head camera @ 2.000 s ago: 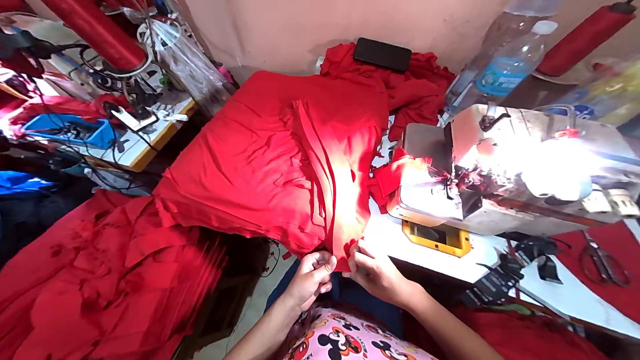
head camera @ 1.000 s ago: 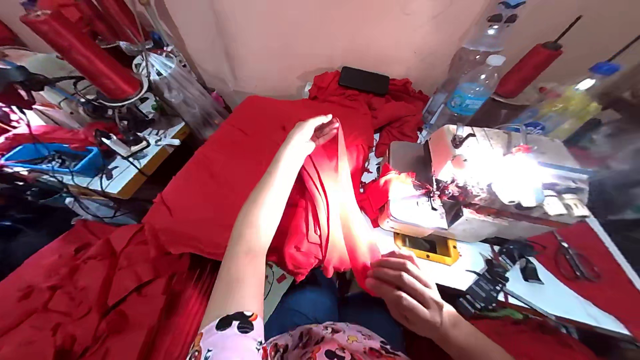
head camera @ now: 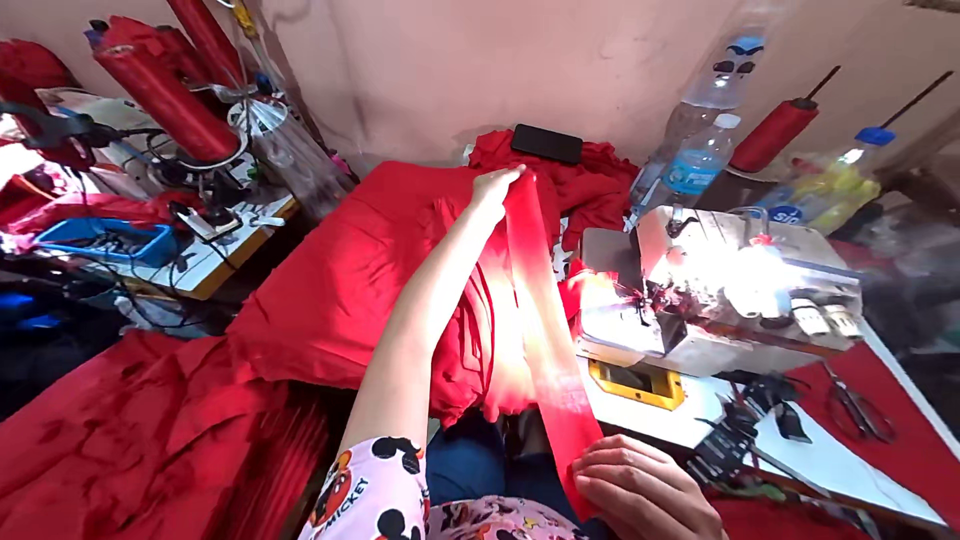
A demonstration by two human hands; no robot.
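A long red fabric strip [head camera: 551,337] runs between my two hands, stretched out over a pile of red cloth [head camera: 337,277]. My left hand [head camera: 496,189] pinches its far end, close to the back of the pile. The near end is held by my right hand [head camera: 641,484], low in front of my body, with the fingers folded over the edge. Right of the strip stands a sewing machine [head camera: 720,285], its lamp glaring on the needle area. A scrap of red fabric [head camera: 589,289] lies at the machine's left side.
A black phone [head camera: 547,144] rests on crumpled red cloth by the wall. Water bottles [head camera: 697,165] and a red thread cone [head camera: 774,136] stand behind the machine. Scissors [head camera: 859,409] lie at the right. Further left are a blue tray [head camera: 112,241] and more red cloth [head camera: 127,435].
Two seconds earlier both hands were together at the pile's near edge. My left hand has moved away to the back of the pile, my right hand nearer my body, with the strip extended between them.
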